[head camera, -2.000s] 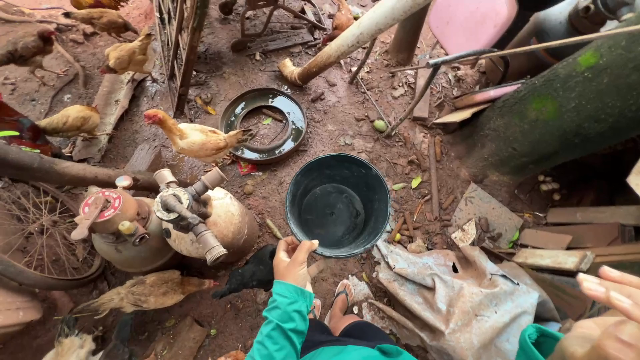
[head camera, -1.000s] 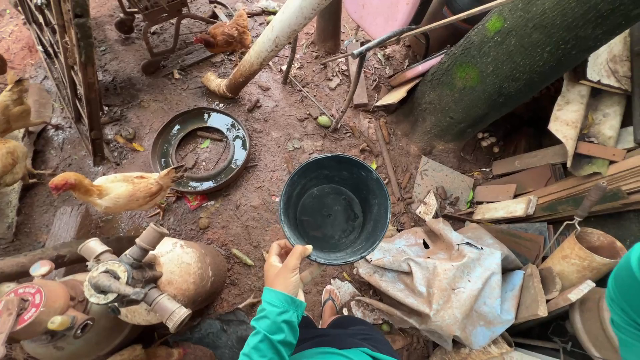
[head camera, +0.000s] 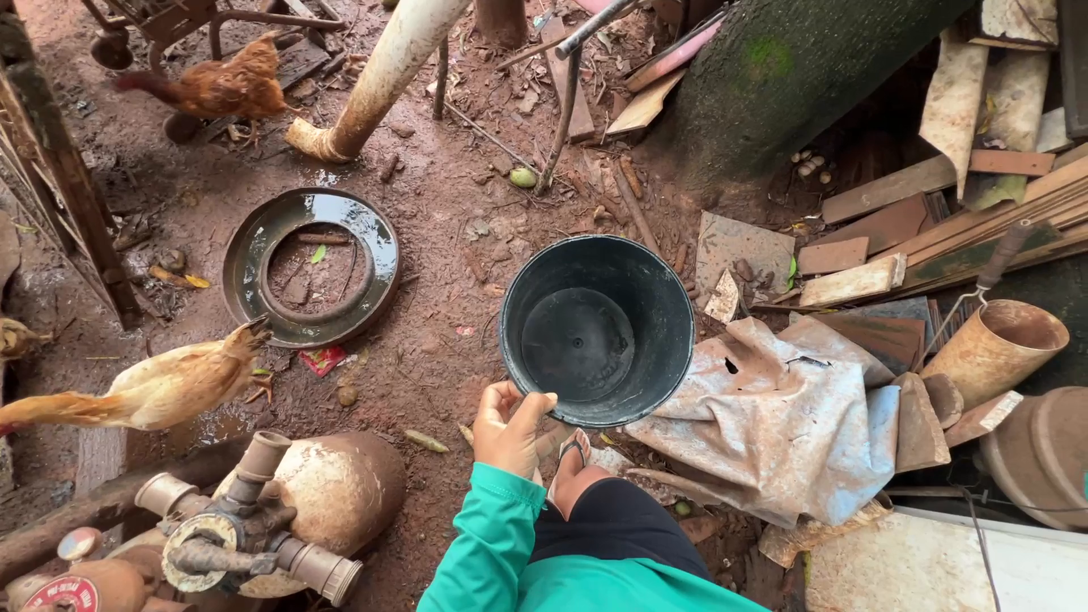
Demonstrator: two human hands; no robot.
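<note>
My left hand (head camera: 512, 427), in a green sleeve, grips the near rim of a black plastic bucket (head camera: 597, 330), thumb on the edge. The bucket's mouth faces up and I see nothing inside it. It is held above the muddy ground, in front of my body. My right hand is out of view. Left of the bucket, a tire-like ring trough (head camera: 380, 270) with water in it lies on the mud. Right of the bucket is a crumpled, dirty tarp (head camera: 756, 416).
A pale chicken (head camera: 174, 382) and a brown hen (head camera: 229, 87) stand at left. Near them are a dirty pipe (head camera: 387, 72) and a tank with a valve (head camera: 340, 489). A mossy trunk (head camera: 786, 72), wooden boards (head camera: 888, 191) and a clay-coloured cylinder (head camera: 994, 353) are at right.
The view has shifted right. My right hand, seen at the right edge two seconds ago, is out of view. My left hand keeps its hold on the bucket. The brown hen faces left.
</note>
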